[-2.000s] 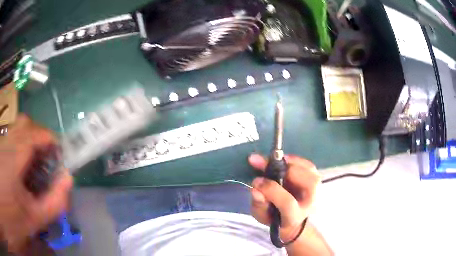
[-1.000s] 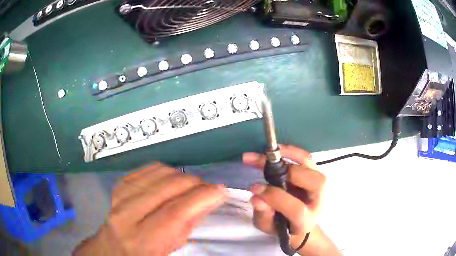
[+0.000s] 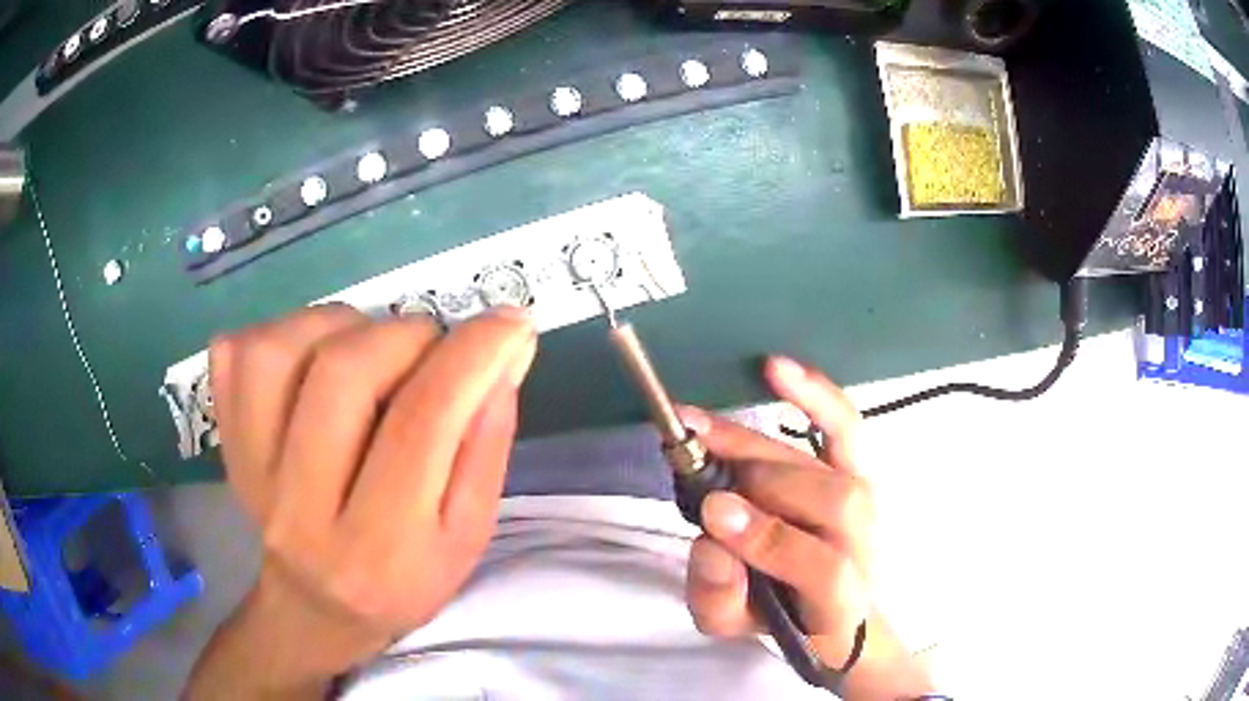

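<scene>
A white light bar strip [image 3: 555, 308] with round silver rings lies slanted on the green mat in front of me. My right hand [image 3: 788, 527] holds the soldering iron [image 3: 651, 384] by its black grip. The iron's tip is at the strip's lower edge, just below the rightmost ring [image 3: 593, 260]; contact cannot be made out. My left hand [image 3: 370, 466] is over the left and middle of the strip, hiding some rings. Its fingers are bent, with thumb and fingertips near the ring next to the rightmost. I cannot tell if it pinches solder wire.
Behind the strip lies a black strip holder [image 3: 466, 158] with white discs. A loose white disc [image 3: 114, 273] is at left. A fan [image 3: 384, 48] stands at the back, the sponge tray [image 3: 952, 137] and soldering station [image 3: 1164, 206] at right. A blue stool [image 3: 96, 575] is lower left.
My left hand has moved from the far left onto the strip. My right hand has brought the iron's tip left and down to the strip's right end. The view has shifted.
</scene>
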